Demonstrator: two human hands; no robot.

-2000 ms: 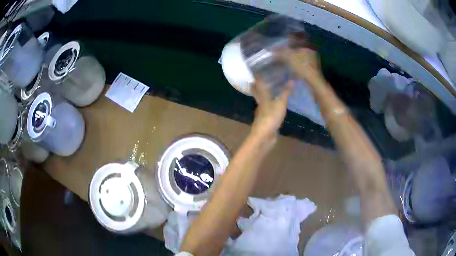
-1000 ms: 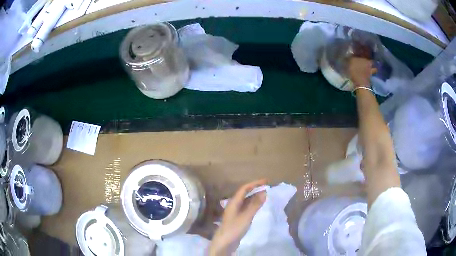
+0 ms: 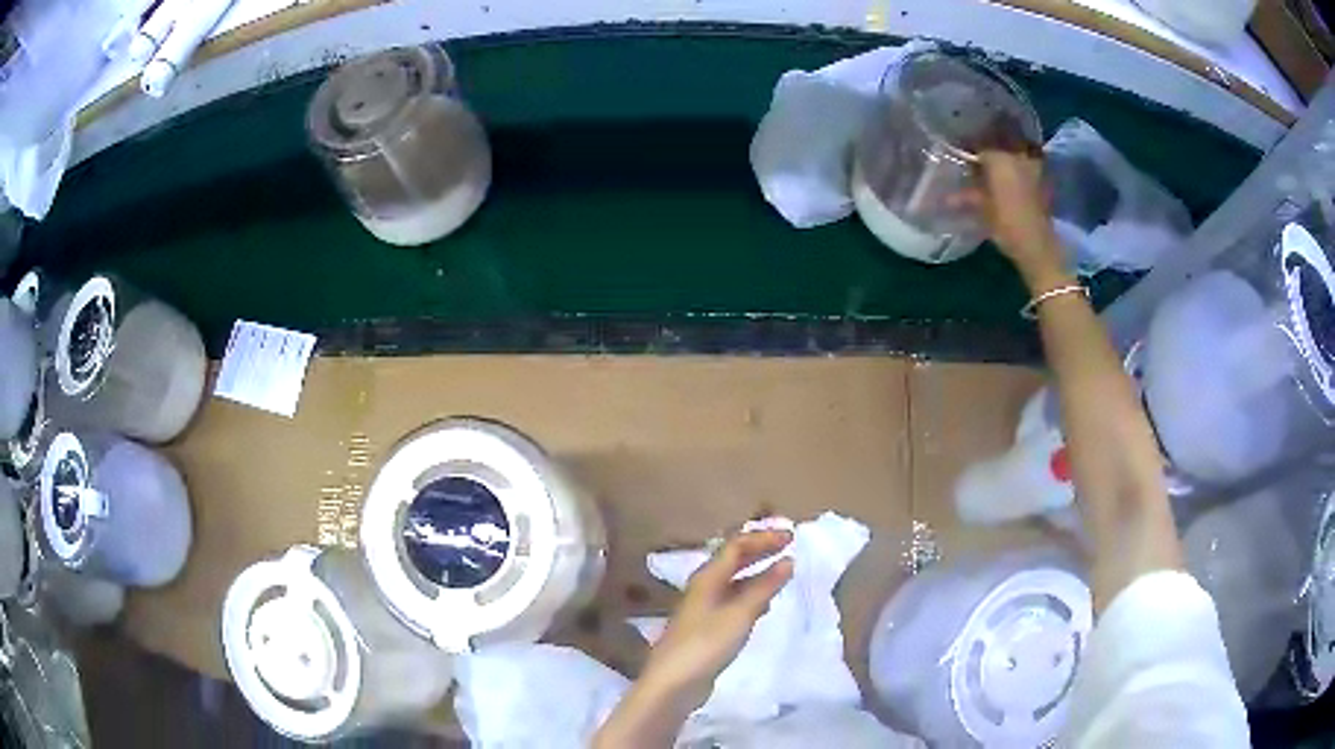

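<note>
A clear-and-white water tank (image 3: 937, 161) stands on the green belt at the upper right. My right hand (image 3: 1013, 205) is on its right side, fingers against the clear wall; the fingertips are partly hard to make out. My left hand (image 3: 715, 607) is low in the middle, fingers apart and curved, over a crumpled white cloth (image 3: 798, 629). Another tank (image 3: 398, 154) stands alone on the belt at the upper left. On the bench, a dark-centred unit (image 3: 384, 527) stands beside a tank with a white slotted lid (image 3: 344, 659).
Cloudy wraps lie left (image 3: 808, 147) and right (image 3: 1120, 205) of the tank at my right hand. Hazy tanks crowd the left (image 3: 147, 381) and right (image 3: 1215, 373) sides. A paper slip (image 3: 265, 367) lies near the belt edge. A red-capped bottle (image 3: 1018, 476) is under my right forearm.
Two seconds ago both hands were on a blurred tank over the belt. Since one second ago, the right tank and hand have shifted left, and the wrap beside the left tank is gone from there.
</note>
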